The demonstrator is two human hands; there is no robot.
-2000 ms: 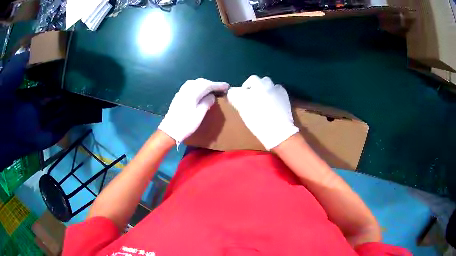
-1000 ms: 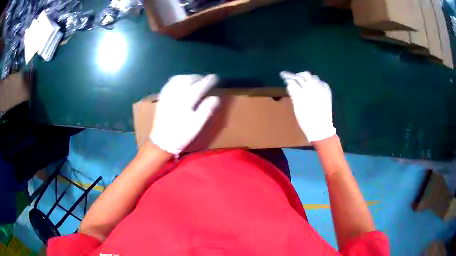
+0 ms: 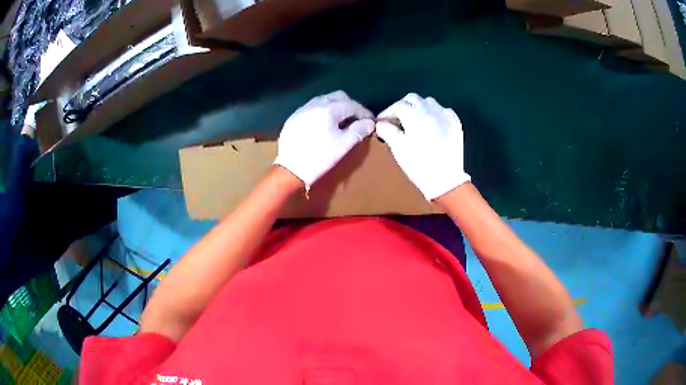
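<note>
A long plain brown carton (image 3: 233, 180) lies along the near bench edge against the red shirt, its lid down. My left hand (image 3: 320, 139), in a white knit glove, is on the carton's far edge right of its middle, thumb and fingers pinched there. My right hand (image 3: 427, 143), also gloved, pinches the same edge close beside it, near the carton's right part. The fingertips of both hands nearly touch. A small notch shows on the lid's far edge at left. The tab under the fingers is mostly hidden.
An open carton (image 3: 124, 94) with shiny bagged contents and a black cable stands at far left; another open carton (image 3: 256, 21) is beside it. Stacked brown cartons (image 3: 602, 26) lie far right. A gloved hand and dark sleeve of another person show at left. A black-framed stool (image 3: 79, 327) stands lower left.
My hands have come together at the carton's far edge; my right hand moved left, my left hand right. An open filled carton now shows at far left, near the other person's hand.
</note>
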